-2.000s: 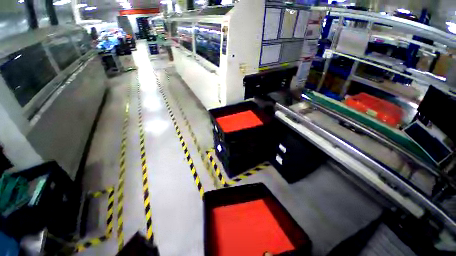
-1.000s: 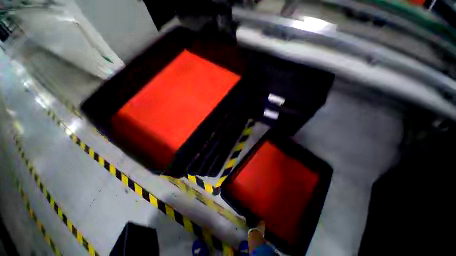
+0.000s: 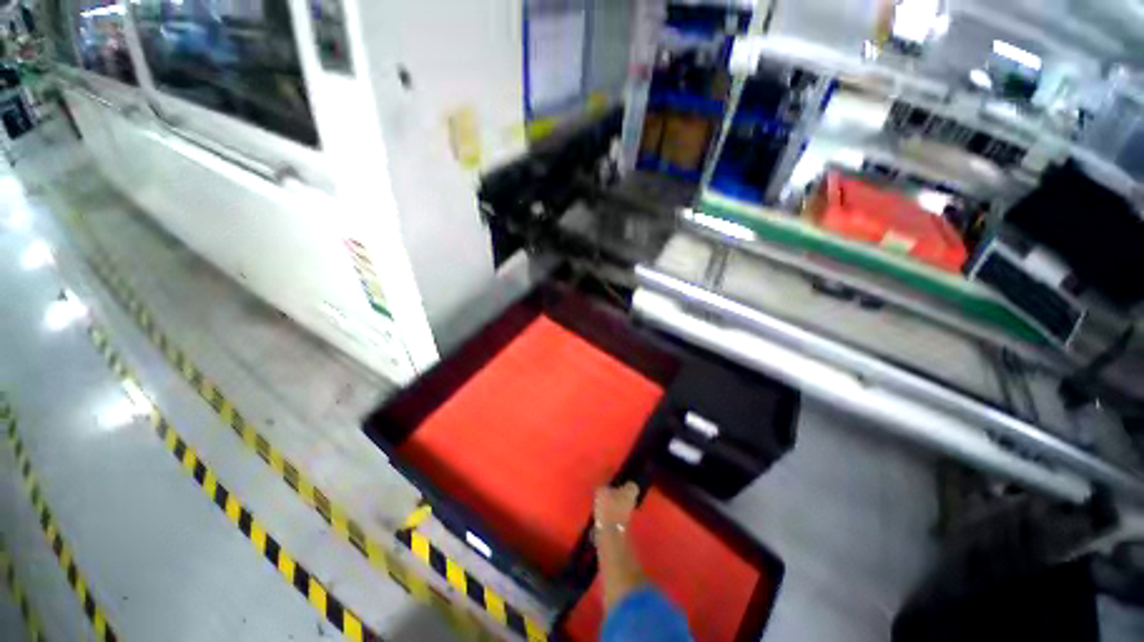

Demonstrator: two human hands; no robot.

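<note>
A large black tote with a flat red liner (image 3: 540, 433) tops the stack at the centre. A second red-lined black tote (image 3: 703, 571) lies lower, at the bottom right beside it. My right hand (image 3: 615, 508), bare below a blue sleeve, is at the stacked tote's near right rim, where the two totes meet in view. My forearm crosses over the lower tote and hides part of it. The hand is small and blurred, so its grip is unclear. My left hand is not in view.
A black box with white labels (image 3: 734, 420) stands behind the totes, under the conveyor rail (image 3: 853, 383). A white machine (image 3: 414, 188) stands at the upper left. A red bin (image 3: 878, 220) lies beyond the rails. Yellow-black tape (image 3: 251, 527) marks the floor.
My right hand has moved from the lower tote's near left edge to the rim between the totes. The view has tilted up, showing the rails and machine again.
</note>
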